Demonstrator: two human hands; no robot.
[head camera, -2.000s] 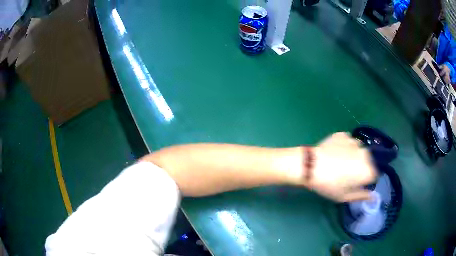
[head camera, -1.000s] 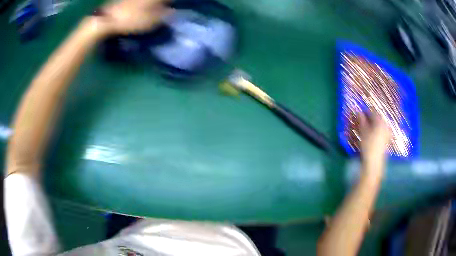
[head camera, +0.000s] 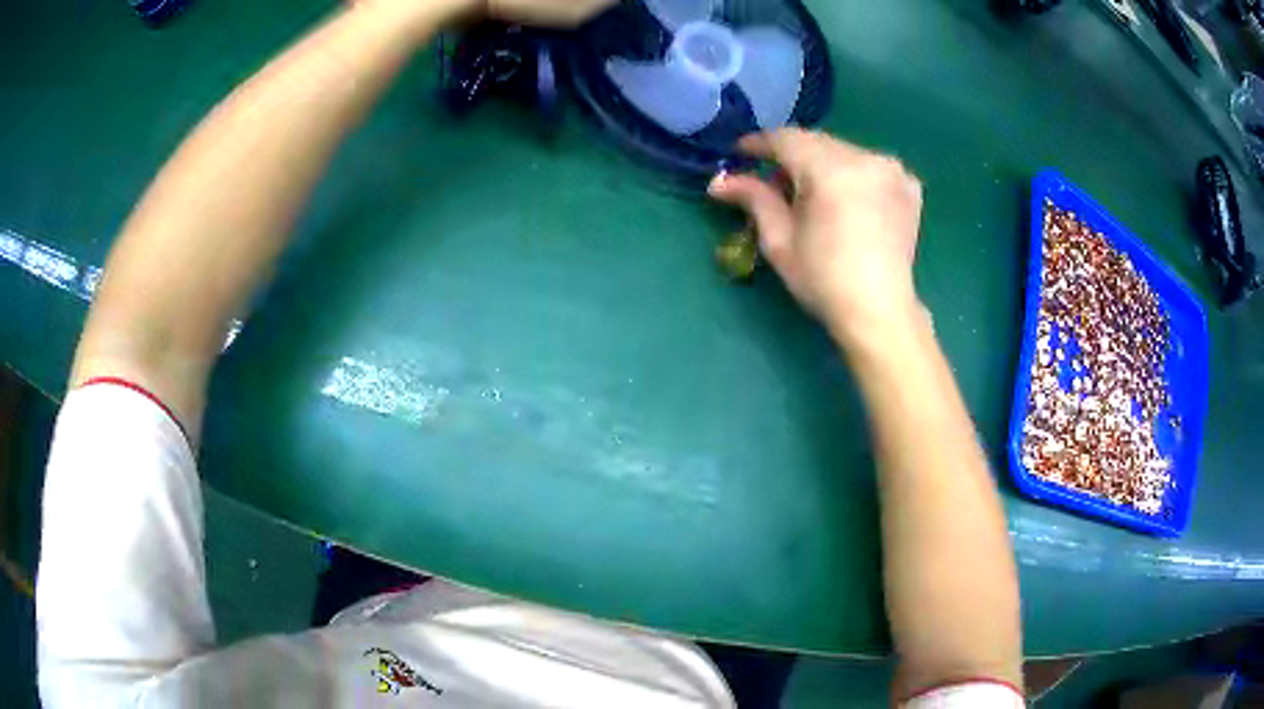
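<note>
A round black fan (head camera: 589, 97) with pale translucent blades (head camera: 776, 69) lies at the top centre of the green bench, its dark base (head camera: 488, 69) on its left. My left hand (head camera: 548, 9) is at the fan's upper left, cut off by the top edge; its fingers are hidden. My right hand (head camera: 839, 215) is at the fan's near rim, thumb and forefinger together on a tiny shiny piece (head camera: 720, 180). The yellow-green hammer face (head camera: 738, 254) shows just below my right fingers; my hand and forearm hide the rest of the hammer.
A blue tray (head camera: 1027, 478) full of small copper and silver pieces stands at the right. Black parts (head camera: 1223, 229) lie beyond it at the far right. A blue object (head camera: 160, 9) is at the top left edge. The bench's curved edge (head camera: 555, 621) runs in front of my body.
My right hand has moved from the blue tray left and up to the fan's rim. The view has shifted, so the fan now sits farther right and the hammer is mostly covered.
</note>
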